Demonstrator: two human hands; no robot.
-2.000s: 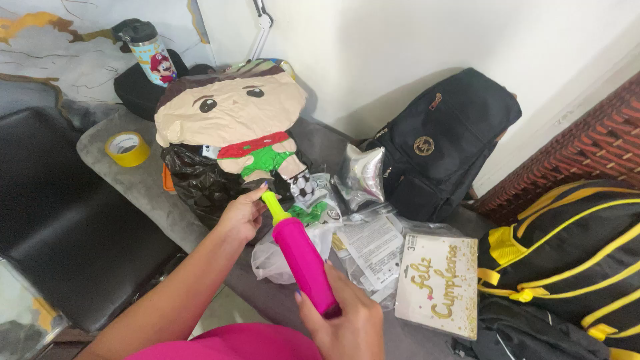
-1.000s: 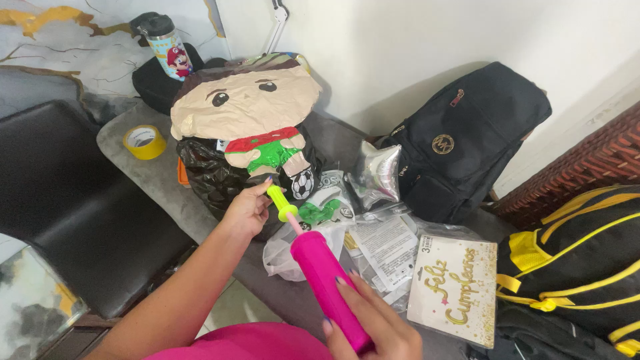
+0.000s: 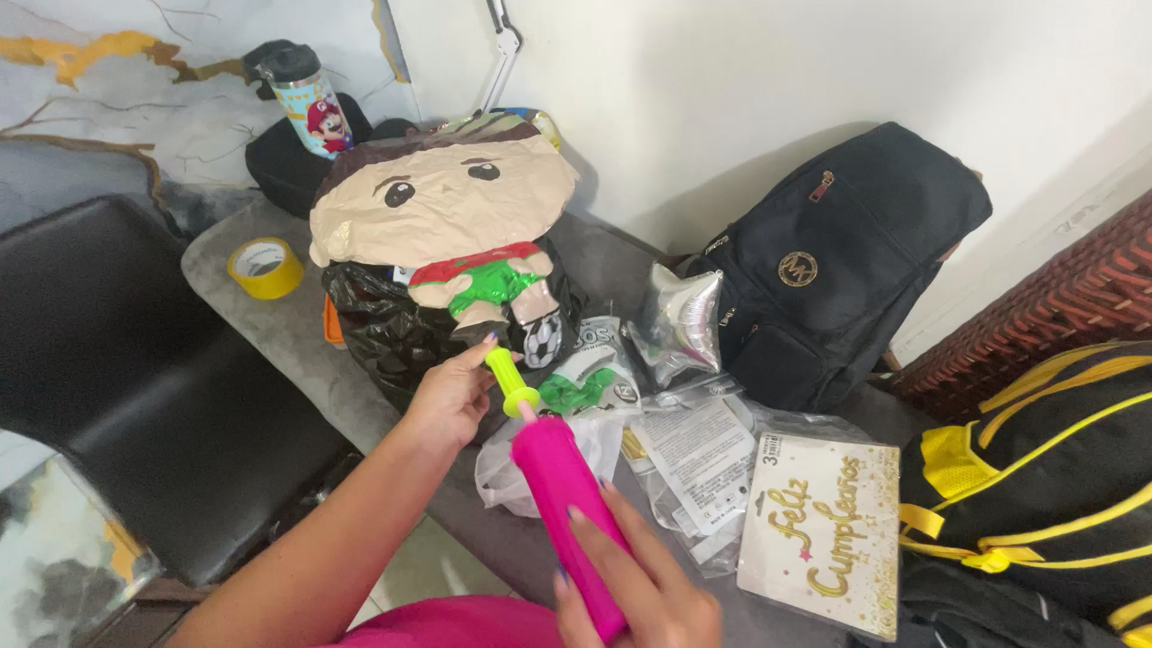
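My right hand [image 3: 634, 576] grips the pink barrel of a hand balloon pump [image 3: 571, 504]. At the pump's yellow-green nozzle end [image 3: 511, 380], my left hand [image 3: 454, 391] pinches the foot of a foil balloon [image 3: 441, 211] shaped like a footballer, partly inflated, its head puffed and creased. A short pale rod shows between the nozzle piece and the barrel. The balloon lies over a black plastic bag [image 3: 382, 315]. Just right of the nozzle are a bag of green balloons [image 3: 585, 382] and a white plastic bag [image 3: 513, 468].
Yellow tape [image 3: 265, 268] and a tumbler [image 3: 315, 112] are at the left. A silver foil balloon [image 3: 679, 324], clear packaging [image 3: 702, 459], a birthday banner packet [image 3: 823, 531] and a black backpack [image 3: 846, 261] lie rightward. A black-and-yellow bag [image 3: 1053, 486] is far right; a black chair [image 3: 135, 387] stands left.
Between the earlier frames, the pump barrel drew back from the nozzle piece, showing the rod; now they are closer again. The balloon's head looks somewhat fuller.
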